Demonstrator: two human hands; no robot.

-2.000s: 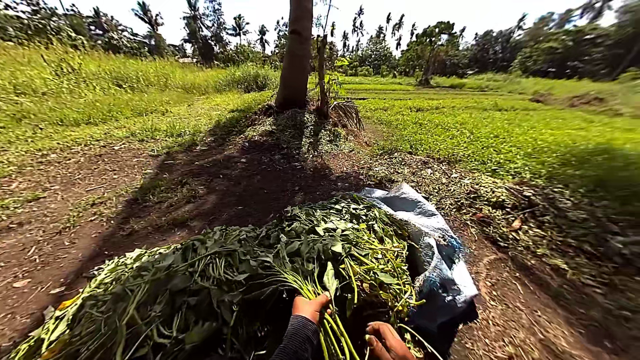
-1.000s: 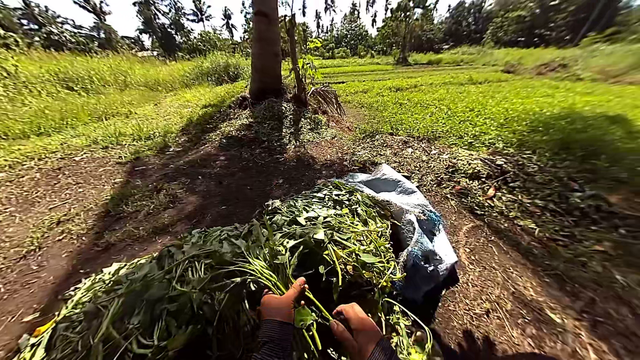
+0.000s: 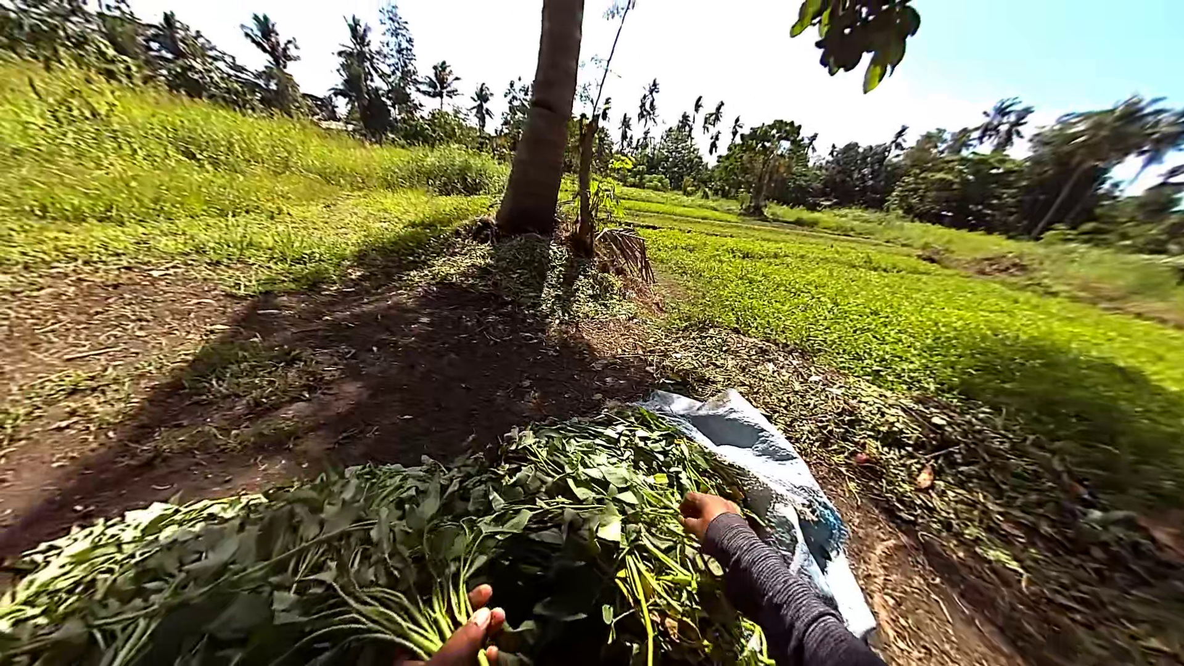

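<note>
A big heap of cut leafy green stems (image 3: 370, 527) fills the lower left and middle. At the bottom, my left hand (image 3: 467, 638) holds a bunch of pale green stems (image 3: 398, 615) by their cut ends, the stems fanning out to the left. My right hand (image 3: 708, 511), in a dark ribbed sleeve, is at the right part of the heap, fingers curled against the stems; whether it grips any I cannot tell. A white and blue woven plastic sack (image 3: 772, 462) lies just beyond and beside the right forearm, under the heap's right edge.
A tree trunk (image 3: 546, 120) and a thin stake-like stem (image 3: 585, 180) stand ahead on bare shaded soil (image 3: 407, 379). Dry plant litter (image 3: 943, 453) covers the ground to the right. A green field (image 3: 879, 305) stretches beyond, with palms and trees behind.
The two hands were close together on stems; now my right hand is farther forward and right on the heap, while my left hand is low with a bunch. The view has tilted up.
</note>
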